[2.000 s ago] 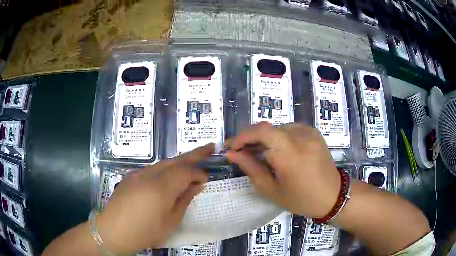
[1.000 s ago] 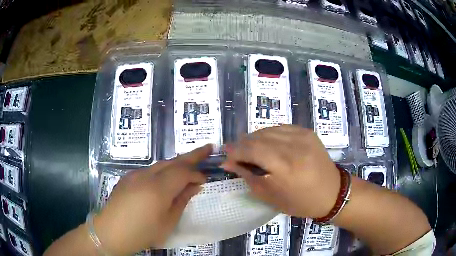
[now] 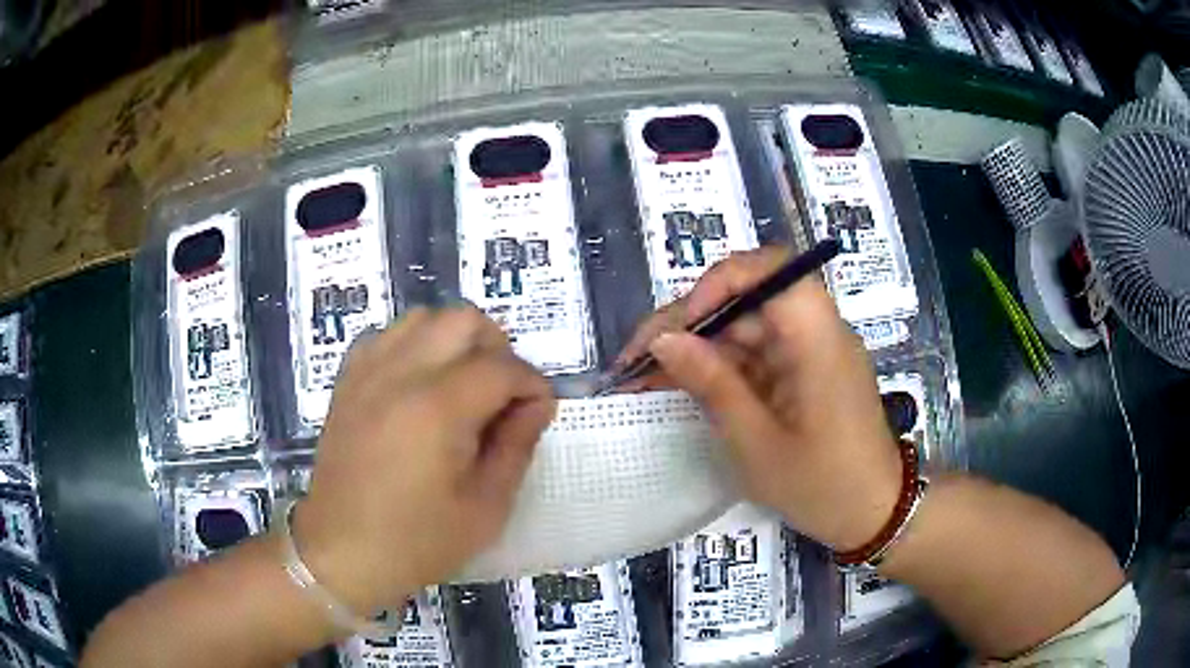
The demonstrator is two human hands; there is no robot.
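Note:
A clear blister tray [image 3: 146, 392] holds two rows of white retail packs [image 3: 522, 294], each with a black oval and red band at the top. A white label sheet [image 3: 613, 470] with rows of tiny marks lies curved over the lower row. My left hand [image 3: 424, 450] has its fingers curled at the sheet's upper left edge and holds it. My right hand [image 3: 763, 379] grips a slim black pen-like tool [image 3: 757, 298], its fine tip at the sheet's upper edge, below the middle pack. Any sticker at the tip is too small to tell.
A desk fan [image 3: 1148, 235], a white perforated cylinder [image 3: 1015, 183] and thin yellow-green sticks [image 3: 1013, 317] are at the right. More packs stand at the left edge and far right [image 3: 1005, 50]. A brown board [image 3: 157, 157] and grey strip [image 3: 548, 59] lie behind.
The view has swung right, so the tray appears further left and tilted. My right hand now holds the black tool visibly slanted upward. My left fingers have drawn in from their extended pose.

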